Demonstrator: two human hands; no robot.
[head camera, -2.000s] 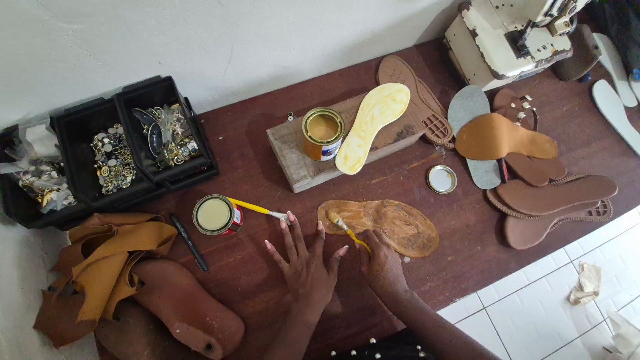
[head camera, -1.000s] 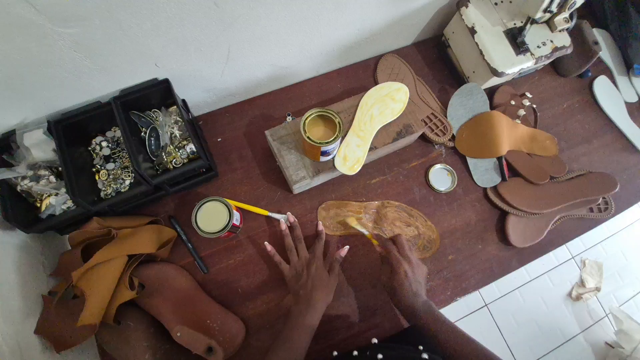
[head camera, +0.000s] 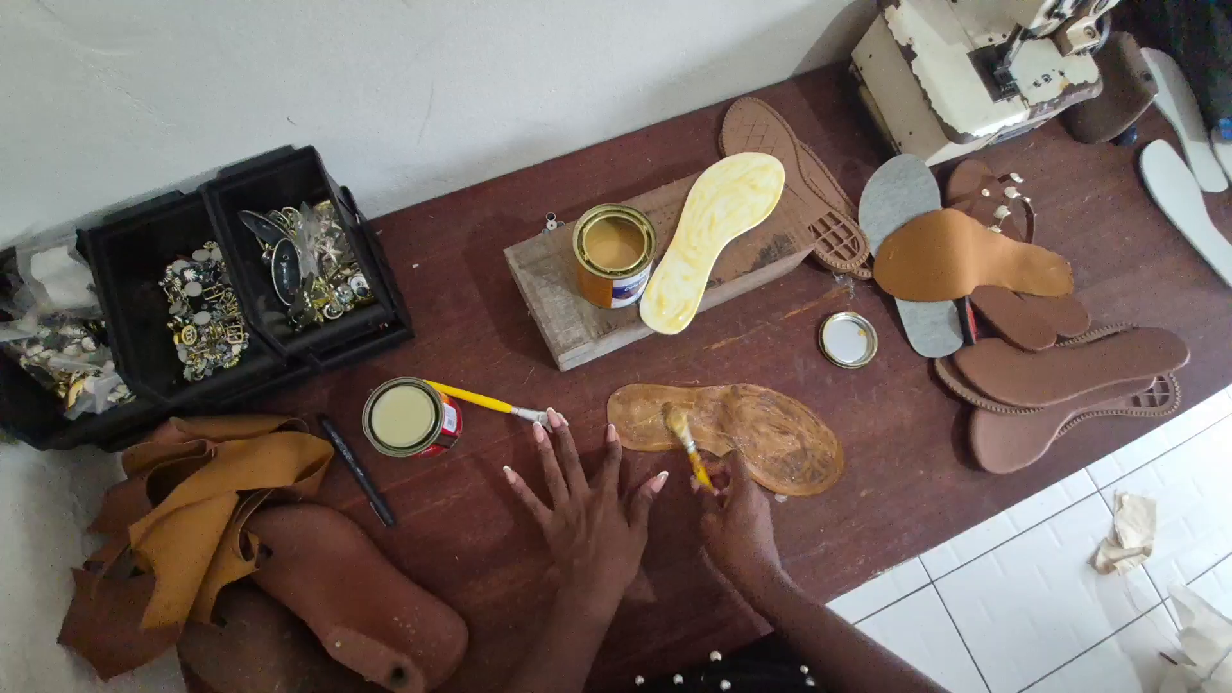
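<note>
My right hand (head camera: 739, 515) grips a yellow-handled brush (head camera: 685, 441), its bristles on the narrower left part of a brown leather sole piece (head camera: 731, 423) that looks wet and streaked. Flat on the table, fingers spread, my left hand (head camera: 595, 520) holds nothing; its fingertips are by the bristle end of a second yellow brush (head camera: 486, 399). That brush leans on an open can of pale stuff (head camera: 404, 417). Behind, a wooden block (head camera: 568, 332) carries an open can of amber glue-like stuff (head camera: 614, 241) and a cream sole (head camera: 717, 231) with yellow streaks.
Black bins (head camera: 361, 332) of metal ornaments stand at left, above leather scraps (head camera: 207, 500) and a black pen (head camera: 356, 470). A can lid (head camera: 848, 340), stacked soles (head camera: 1068, 366) and a tan leather piece (head camera: 972, 255) lie at right. A worn machine (head camera: 953, 82) stands at the back right.
My right hand and its brush have moved left along the leather piece since one second ago. My left hand has stayed on the table.
</note>
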